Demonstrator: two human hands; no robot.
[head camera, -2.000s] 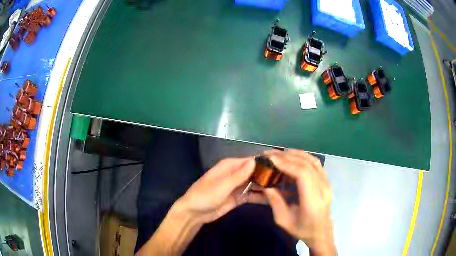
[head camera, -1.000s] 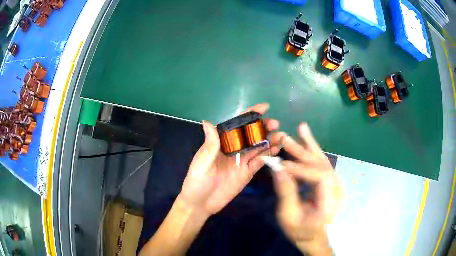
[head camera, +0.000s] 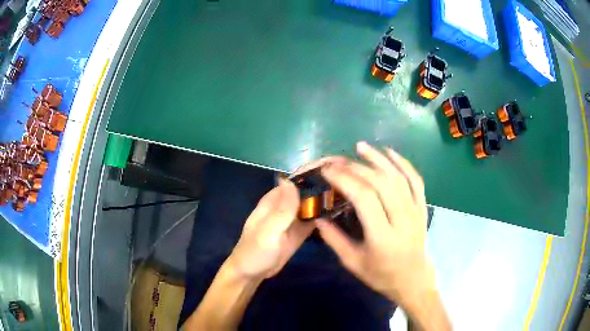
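Observation:
A framed twin-coil unit, orange copper with a black frame, is held between both hands above my lap, at the bench's front edge. My left hand grips it from the left with the thumb near its top. My right hand closes over its right side, fingers on top and thumb below, and hides much of it. No white piece can be made out at the unit.
Several framed coil units stand on the green bench at right. Blue bins with white content stand at the far right. Bare copper coils lie on the blue mat at left. A cardboard box is below.
My right hand has moved left onto the coil unit and now covers its right side. The unit has turned and sits slightly lower. The white piece seen at my right fingers no longer shows.

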